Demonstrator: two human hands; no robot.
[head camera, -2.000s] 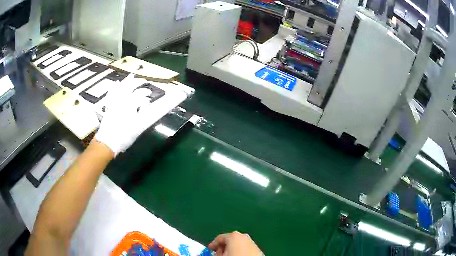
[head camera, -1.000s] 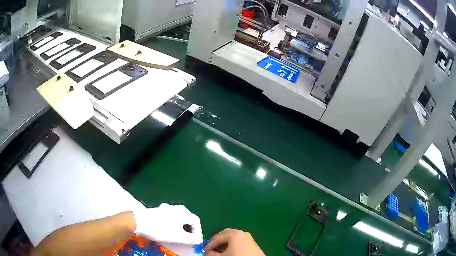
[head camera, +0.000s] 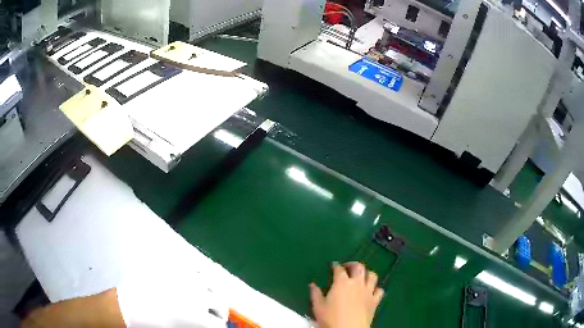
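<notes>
A black phone middle frame (head camera: 389, 239) lies on the green conveyor belt (head camera: 269, 218), its camera end away from me. My bare right hand (head camera: 348, 296) is over the belt at the near edge of this frame, fingers spread; it hides the frame's near end. My gloved left hand (head camera: 170, 306) is low at the bottom, over the white bench edge, cut off and blurred, so its fingers cannot be made out. Part of an orange tray (head camera: 242, 319) shows beside it. A second frame (head camera: 474, 297) lies further right on the belt.
The white infeed conveyor (head camera: 192, 102) at upper left carries a row of frames under cream-yellow guide plates (head camera: 102, 123). Another black frame (head camera: 63, 191) lies on the white bench cover (head camera: 121, 237) at left. A grey-white machine (head camera: 496, 96) stands beyond the belt.
My right hand has left the blue pieces by the tray and reached forward over the belt. My left hand went from the infeed to the tray area. Belt frames moved left; infeed frames shifted slightly inward.
</notes>
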